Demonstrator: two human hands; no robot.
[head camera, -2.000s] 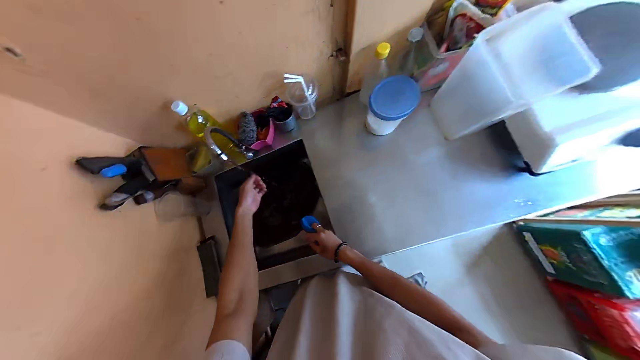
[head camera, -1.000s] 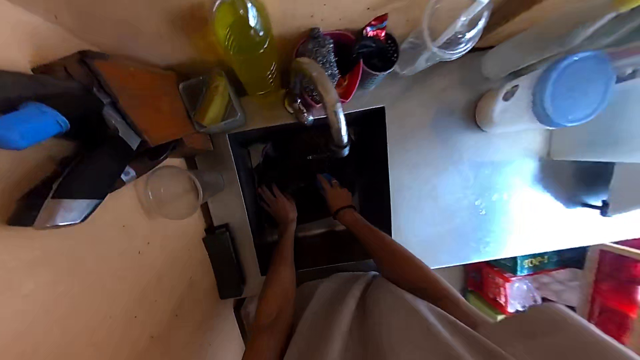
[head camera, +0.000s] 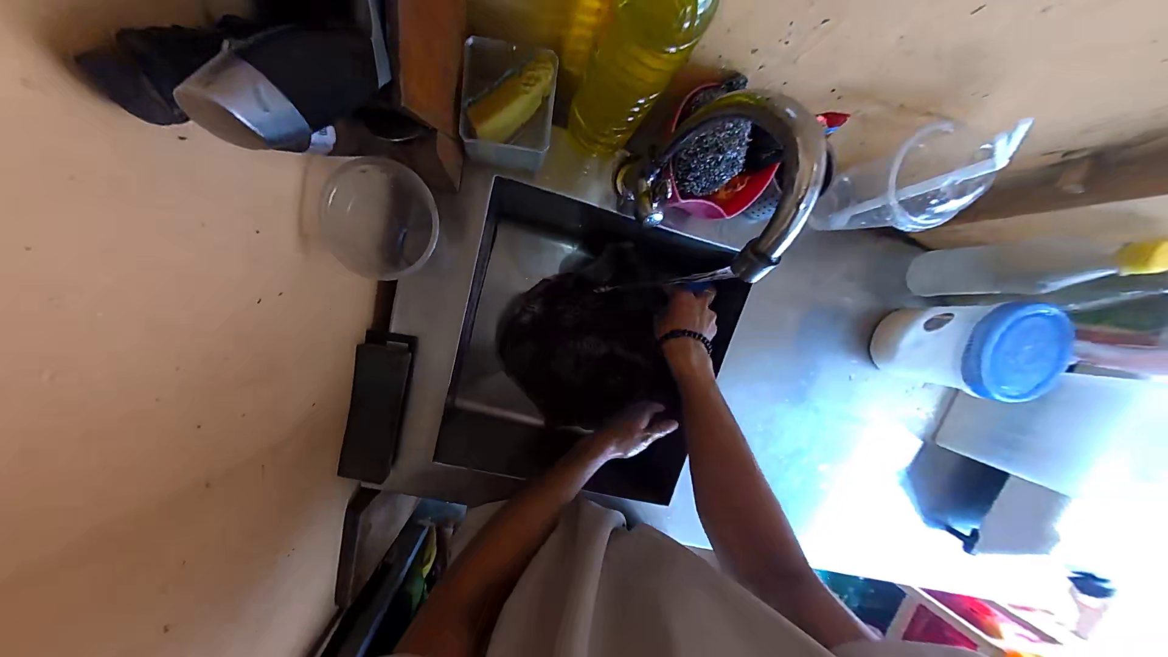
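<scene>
A dark, wet, rounded vessel (head camera: 584, 351), apparently a blackened pan or wok, lies in the steel sink (head camera: 506, 265). Water runs from the curved chrome faucet (head camera: 803, 173) onto its upper part. My left hand (head camera: 639, 431) is at the vessel's near edge, fingers partly spread; its grip is unclear. At the right of the sink, my right hand (head camera: 691, 315), with a dark beaded bracelet above it, is closed around a blue scrubber (head camera: 698, 287), of which only a little shows. The vessel's right part is lost in shadow.
Behind the sink stand a bottle of yellow liquid (head camera: 630, 82), a container with a sponge (head camera: 511, 100) and a pink holder with a steel scourer (head camera: 712, 160). A clear plastic tub (head camera: 379, 219) is at left. A blue-lidded jar (head camera: 1017, 351) sits on the right counter.
The view has moved closer to the sink. My right hand with the blue scrubber has moved to the sink's right side. Running water and the rounded dark vessel now show plainly.
</scene>
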